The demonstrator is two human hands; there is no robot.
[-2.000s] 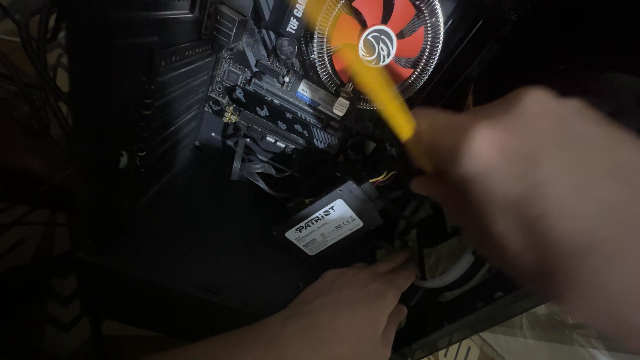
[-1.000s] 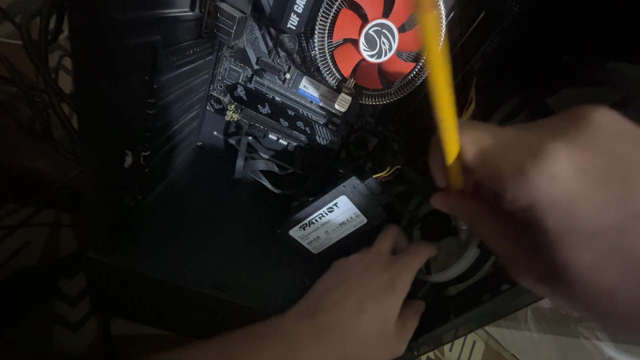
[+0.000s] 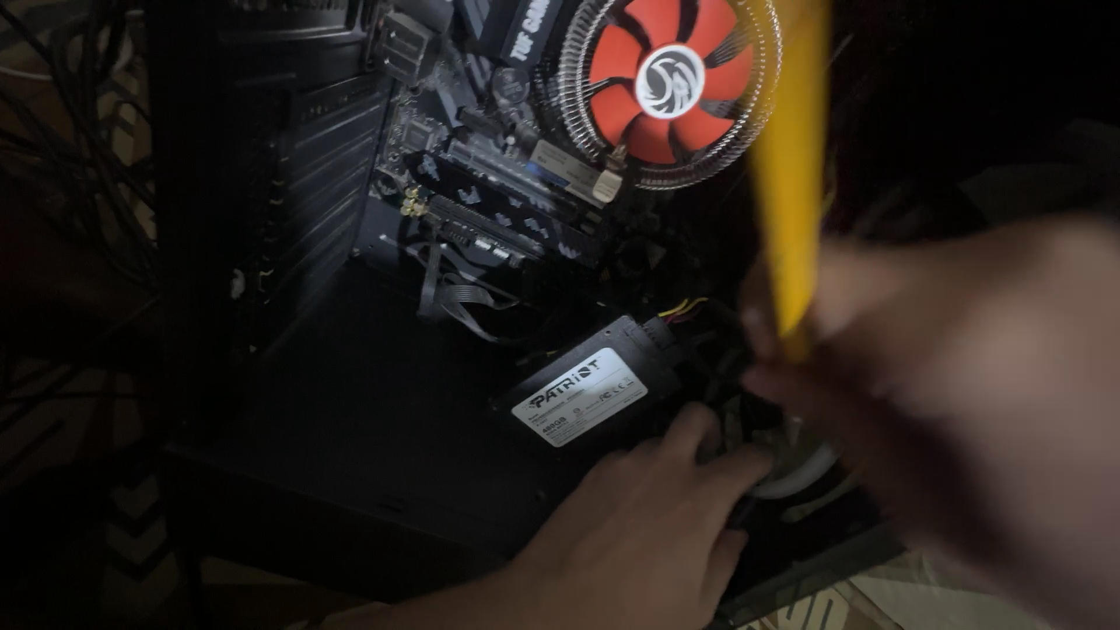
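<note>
My right hand (image 3: pixel 945 376), blurred, grips a long yellow tool (image 3: pixel 792 192) that points up past the red CPU cooler fan (image 3: pixel 669 83); its far end is cut off by the frame's top. Lower down, my left hand (image 3: pixel 647 516) rests beside a Patriot solid-state drive (image 3: pixel 582 394), fingers spread over the case's inner edge. Whether those fingertips hold anything is hidden in shadow. Yellow and red wires (image 3: pixel 682 311) run from the connector at the drive's upper right end.
The open black computer case (image 3: pixel 350 507) surrounds the motherboard (image 3: pixel 490 192). Flat black cables (image 3: pixel 464 297) hang below it. A pale curved cable (image 3: pixel 796 472) lies between my hands. Loose cables (image 3: pixel 87 157) run down outside the case at the left, and patterned flooring (image 3: pixel 831 608) shows below.
The yellow tool has swung from slanting up to the left to nearly upright, still in my right hand. My left hand stays close by the drive.
</note>
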